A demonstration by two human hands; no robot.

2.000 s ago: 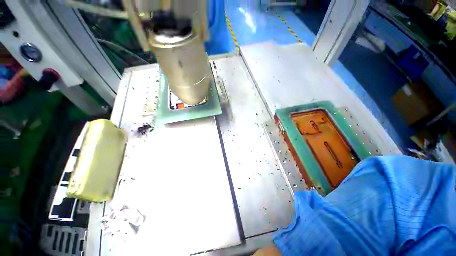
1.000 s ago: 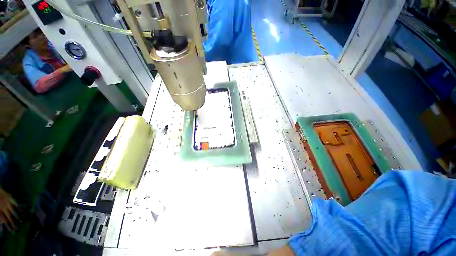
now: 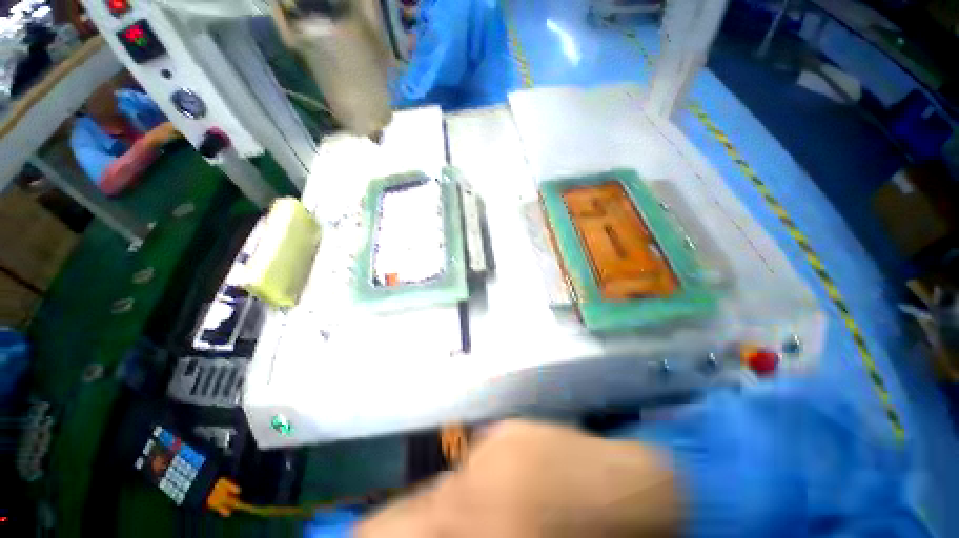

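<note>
The left green fixture cover (image 3: 464, 268) lies flat around a phone frame (image 3: 410, 233) with a silvery-white inside. The right green fixture cover (image 3: 652, 312) lies flat around an orange-brown nest (image 3: 623, 240) with no phone frame in it. The beige dispensing head (image 3: 347, 79) hangs behind the left fixture, blurred. My right hand (image 3: 557, 478) is a blurred shape below the table's front edge; its fingers cannot be made out. A bit of blue sleeve shows at the bottom edge; my left hand cannot be told apart from the blurred skin there.
A yellow block (image 3: 282, 252) lies on the left table edge. A green button (image 3: 281, 425) and a red emergency stop (image 3: 759, 360) are on the front. A teach pendant (image 3: 174, 464) with an orange plug lies lower left. The control panel (image 3: 184, 89) stands at left. People in blue are behind.
The view has shifted, bringing the table's front edge into sight. My right hand and sleeve are now lower, uncovering the right fixture. The dispensing head now appears farther back from the left fixture.
</note>
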